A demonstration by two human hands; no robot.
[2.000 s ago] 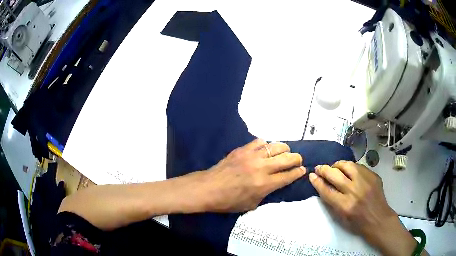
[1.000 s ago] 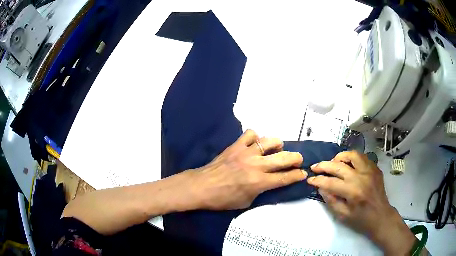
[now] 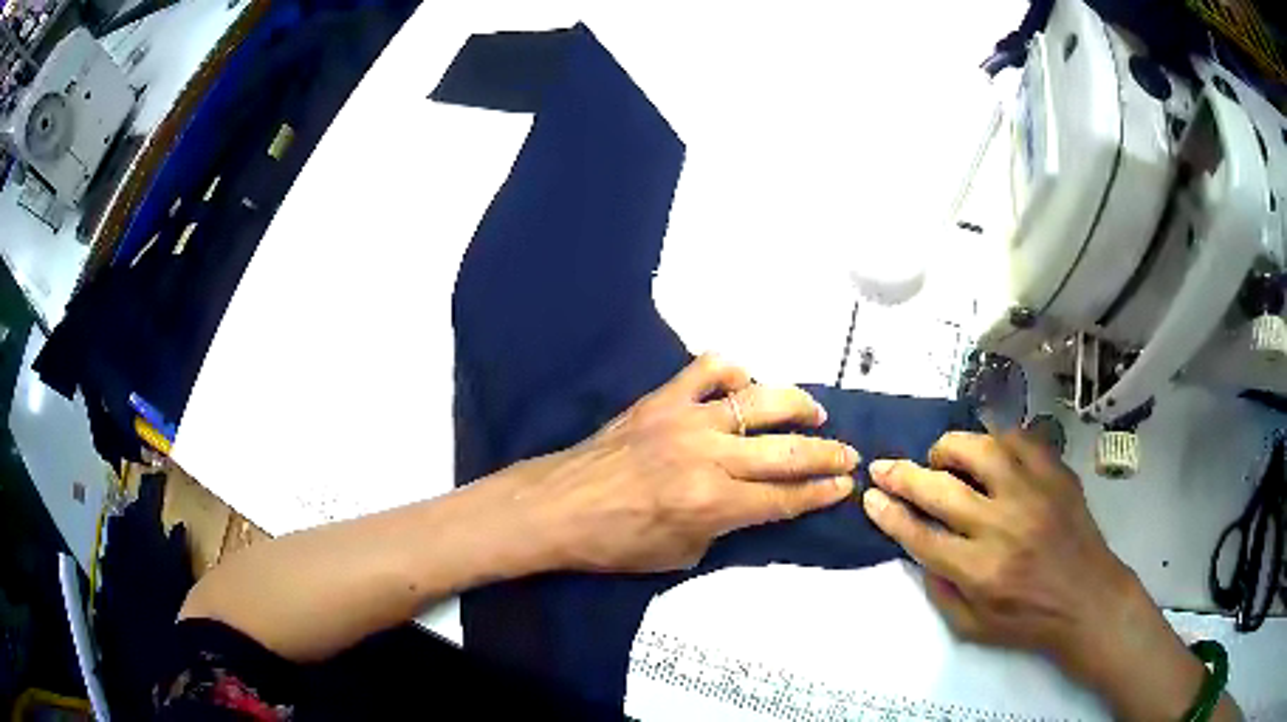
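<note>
A dark navy garment panel (image 3: 565, 268) lies on the white table, its folded angular tip at the top and one part reaching right, close to the sewing machine's needle area. My left hand (image 3: 706, 459) lies flat on the panel, fingers pointing right, a ring on one finger. My right hand (image 3: 988, 529) is on the panel's right part, its thumb and fingers bent at the cloth. The fingertips of both hands nearly meet. The pocket slit between them cannot be made out.
The white sewing machine head (image 3: 1087, 184) stands at right, with a cream tension knob (image 3: 1116, 453). Black scissors (image 3: 1249, 543) lie at the right edge. Dark cut pieces (image 3: 212, 184) with pale tags are at upper left. A printed scale (image 3: 762, 677) runs along the table's front.
The panel has shifted slightly left and up in view. My right fingers have re-formed on the cloth, and a small dark bit seen below them a second ago no longer shows.
</note>
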